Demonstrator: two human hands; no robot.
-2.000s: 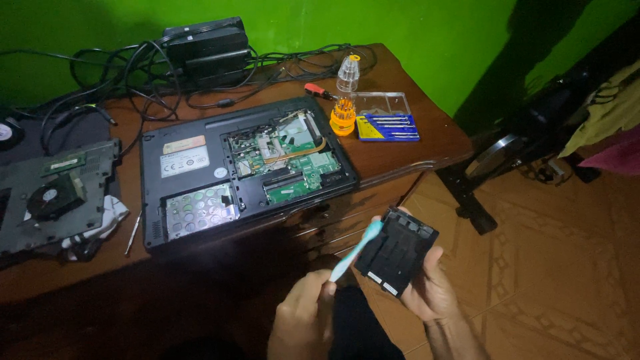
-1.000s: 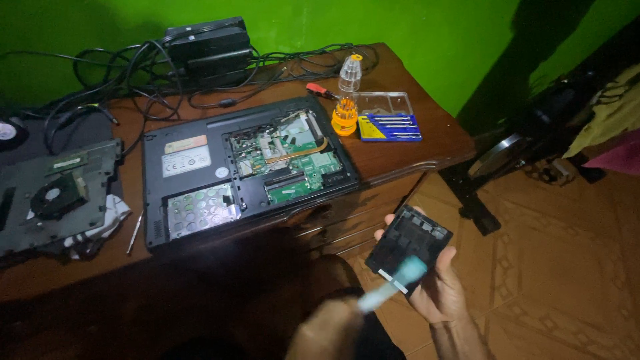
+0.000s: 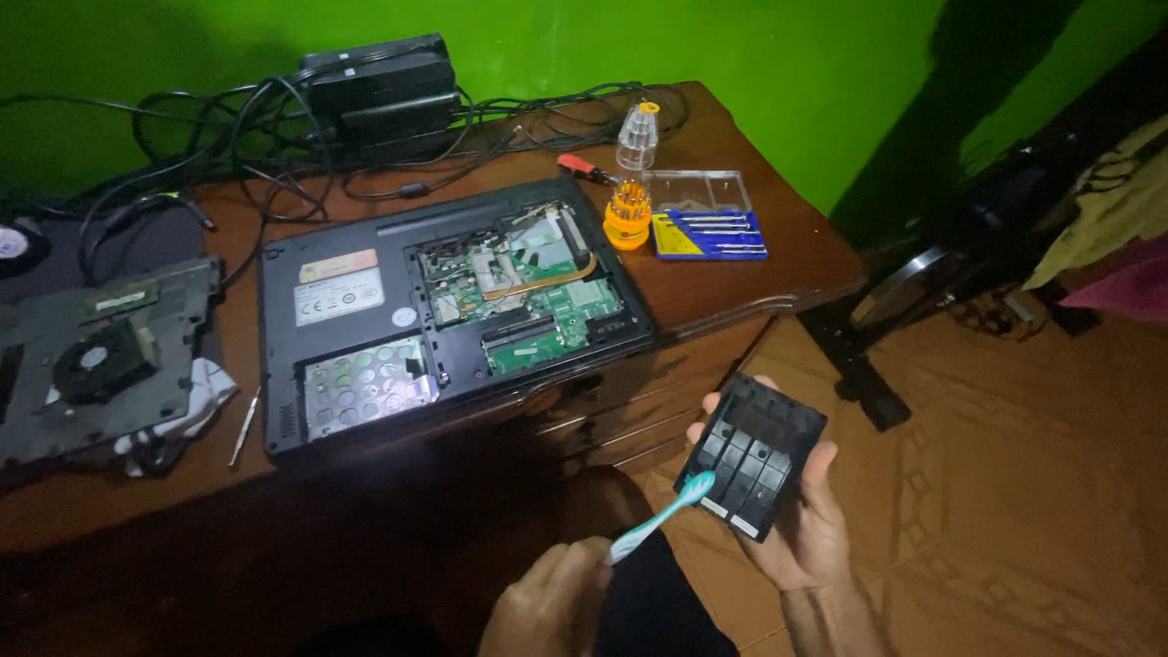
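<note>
A white and teal toothbrush (image 3: 650, 529) is gripped in my left hand (image 3: 552, 598) at the bottom centre. Its bristle end is at the lower left part of a small black plastic cover (image 3: 753, 456). My right hand (image 3: 812, 538) holds that cover from below, palm up, fingertips at its left edge and thumb at its right. The cover has raised ribs and two small white labels. On the desk behind lies an upturned laptop base (image 3: 392, 233), its green circuit board (image 3: 557, 319), copper heat pipe and perforated metal drive plate (image 3: 370, 388) exposed.
A dark panel with a fan (image 3: 96, 360) lies left, near a thin metal screwdriver (image 3: 245, 427). Behind the laptop are black cables and a black box (image 3: 379, 91). An orange bit holder (image 3: 628, 219), a red-handled tool (image 3: 584, 168) and a blue-yellow screwdriver case (image 3: 712, 235) stand right.
My left hand and the toothbrush have moved over the cover, and the brush end is now at its lower left part. My right hand keeps hold of the cover, which has tilted somewhat.
</note>
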